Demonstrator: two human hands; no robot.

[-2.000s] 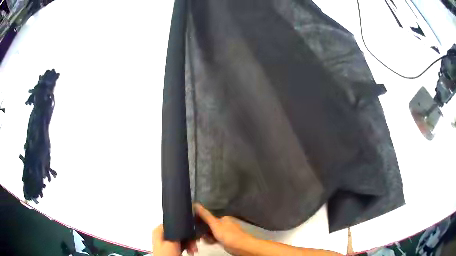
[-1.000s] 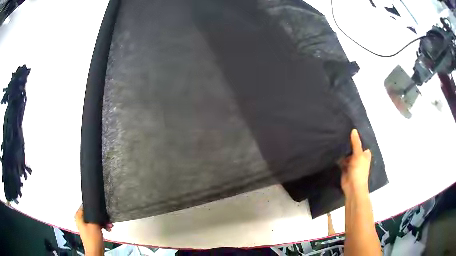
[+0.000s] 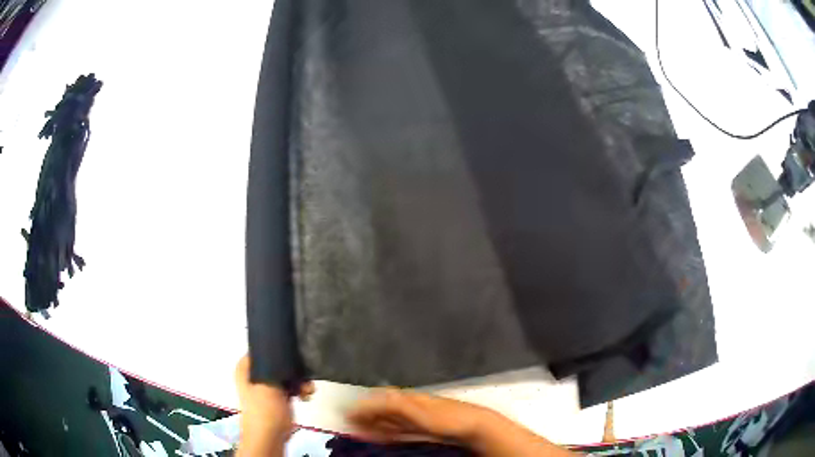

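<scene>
A dark roll of interlining (image 3: 271,196) lies lengthwise on the table, its near end close to the front edge. The thin black interlining sheet (image 3: 420,205) spreads from it to the right, with darker overlapped layers and a folded near right corner. My left hand (image 3: 266,406) is around the near end of the roll, its fingertips showing at the roll's right side. My right hand (image 3: 402,416) is blurred, just below the sheet's near edge and right of my left hand; I see nothing held in it.
A shaggy bundle of black strips (image 3: 59,201) lies at the left on the white table (image 3: 161,223). At the right is a cutting machine's metal base plate (image 3: 760,203), with its cable behind. A black piece (image 3: 684,153) juts from the sheet's right side. Offcuts litter the green floor.
My right hand has let go of the sheet's right part and moved left, near my left hand. The view has shifted, so the roll appears farther right. My left hand stays at the roll's end.
</scene>
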